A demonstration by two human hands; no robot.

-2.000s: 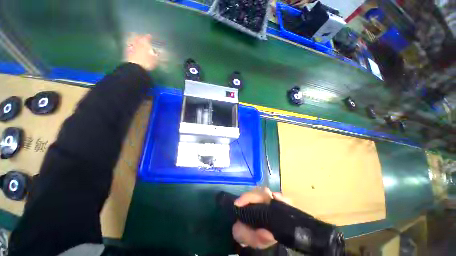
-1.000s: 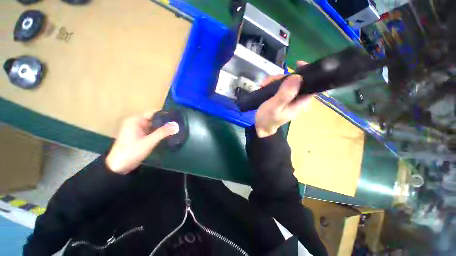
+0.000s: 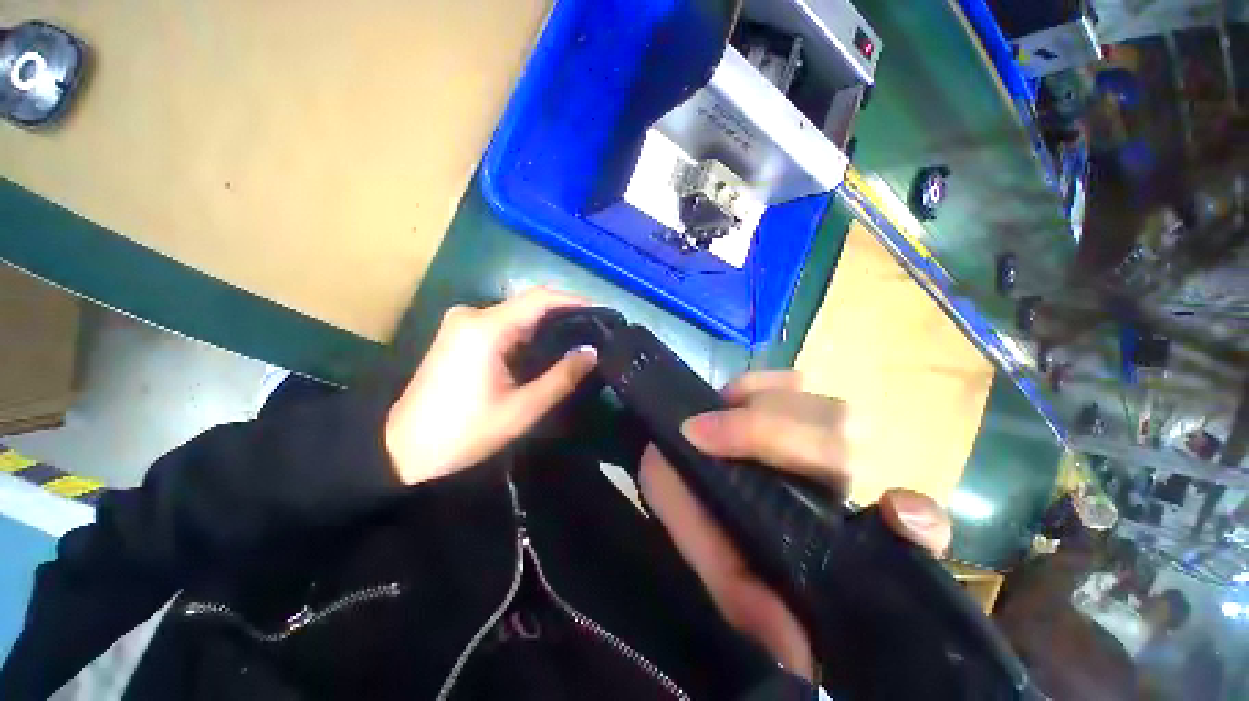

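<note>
My left hand [image 3: 486,377] holds a round black housing [image 3: 559,333] in front of my chest, its thumb across the middle. My right hand [image 3: 767,466] grips the thick black electric screwdriver [image 3: 685,418]. The screwdriver's front end touches or nearly touches the housing's right edge; the bit and any screw are hidden. The silver-grey screw feeder [image 3: 753,123] stands in the blue tray [image 3: 534,192] beyond my hands, with its pickup point [image 3: 712,192] at the near end.
A cardboard sheet [image 3: 315,137] lies left of the tray, with a black housing [image 3: 39,74] on it. Another cardboard sheet [image 3: 877,370] lies on the right. More housings [image 3: 933,192] sit on the green line beyond. People and boxes are blurred at far right.
My right hand has brought the screwdriver from over the feeder down to the housing. My left hand has moved right and slightly up with the housing. The camera view has shifted.
</note>
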